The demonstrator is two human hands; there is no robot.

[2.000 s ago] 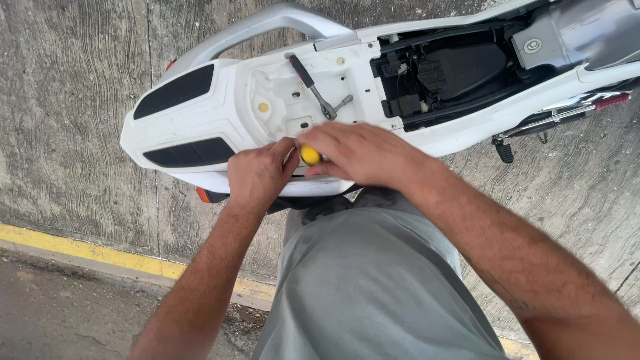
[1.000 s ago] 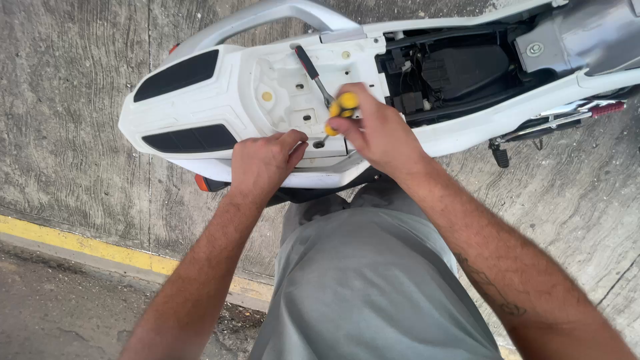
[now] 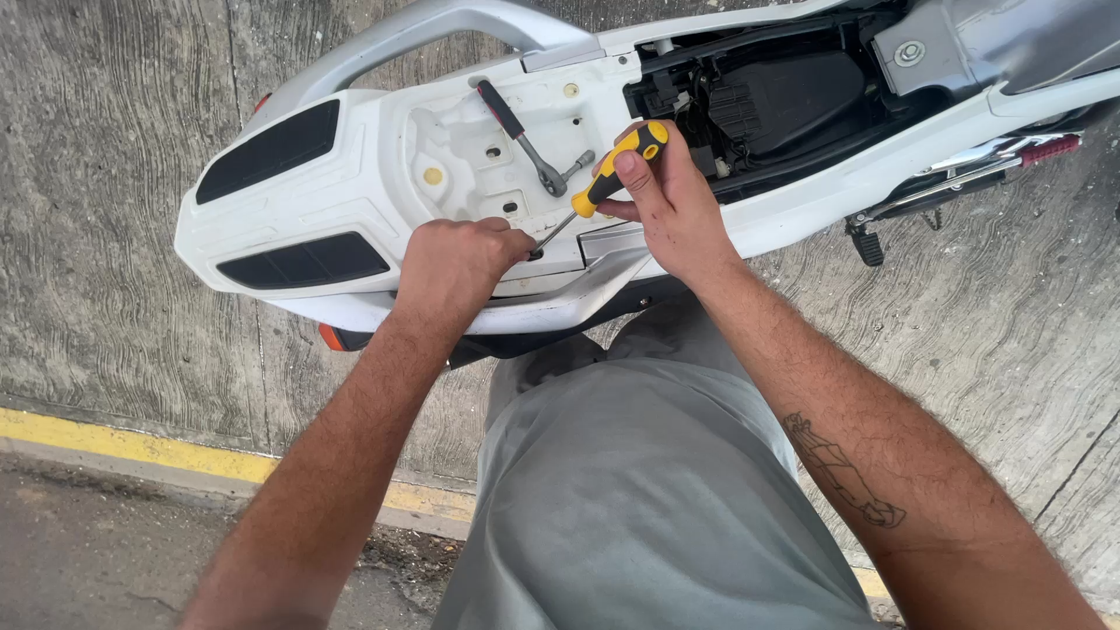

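Note:
My right hand grips a yellow-and-black screwdriver, held tilted. Its metal shaft slants down left to a dark hole near the edge of the motorcycle's white plastic tail panel. Beside the tip is my left hand, its fingers bent against the panel; whether they pinch something small cannot be seen. A ratchet wrench with a black-and-red handle and a socket lies in the panel's recess, just above the screwdriver.
Right of the panel is the open black under-seat bay with wiring. A silver grab rail curves along the far side, and a white-and-silver one runs along the near side. Grey concrete and a yellow painted kerb line lie below.
Two seconds ago both hands were close together around the screwdriver. My right hand has since moved right and now holds it tilted, its shaft in view. The ratchet wrench has stayed in the recess.

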